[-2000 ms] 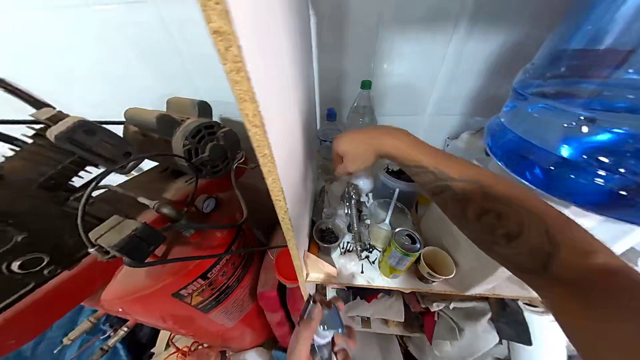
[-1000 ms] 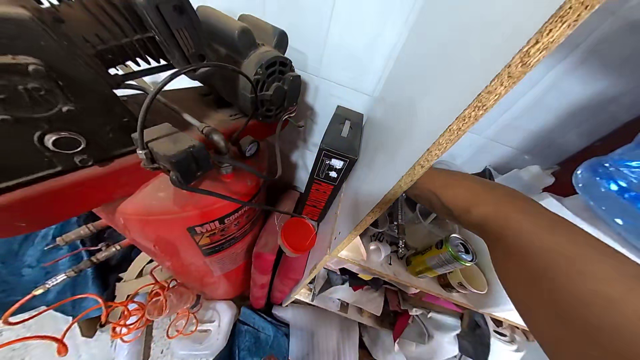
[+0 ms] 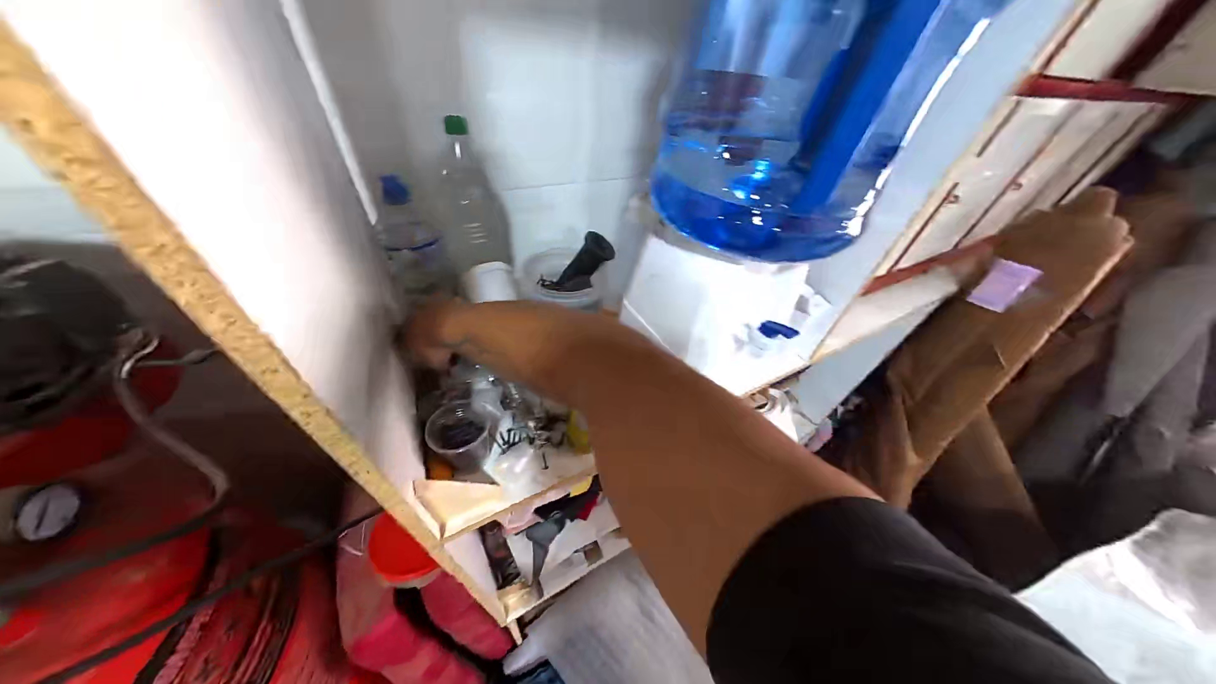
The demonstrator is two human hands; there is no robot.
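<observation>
My right hand (image 3: pixel 435 332) reaches to the left back of a cluttered shelf, against the white side panel. Its fingers are blurred and partly hidden, so I cannot tell what they touch. Behind it stand a clear plastic bottle with a green cap (image 3: pixel 472 204) and one with a blue cap (image 3: pixel 408 233). Nearer the shelf's front edge are a clear plastic cup with dark contents (image 3: pixel 458 432) and a plastic bag with small dark screws (image 3: pixel 518 456). A white tub (image 3: pixel 562 290) holding a black funnel-like piece (image 3: pixel 587 258) stands beyond my wrist. My left hand is out of view.
A large blue water jug (image 3: pixel 760 171) stands right of the shelf's bottles. The raw chipboard edge (image 3: pixel 237 332) of the side panel runs diagonally at left. Beyond it are a red compressor tank (image 3: pixel 85 589) with a gauge and a red lid (image 3: pixel 401 551). Cardboard (image 3: pixel 997 332) leans at right.
The view has swung from the compressor back to the shelf. My right hand, hidden behind the panel one second ago, now shows at the shelf's left side. My left hand, visible two seconds ago, is out of view.
</observation>
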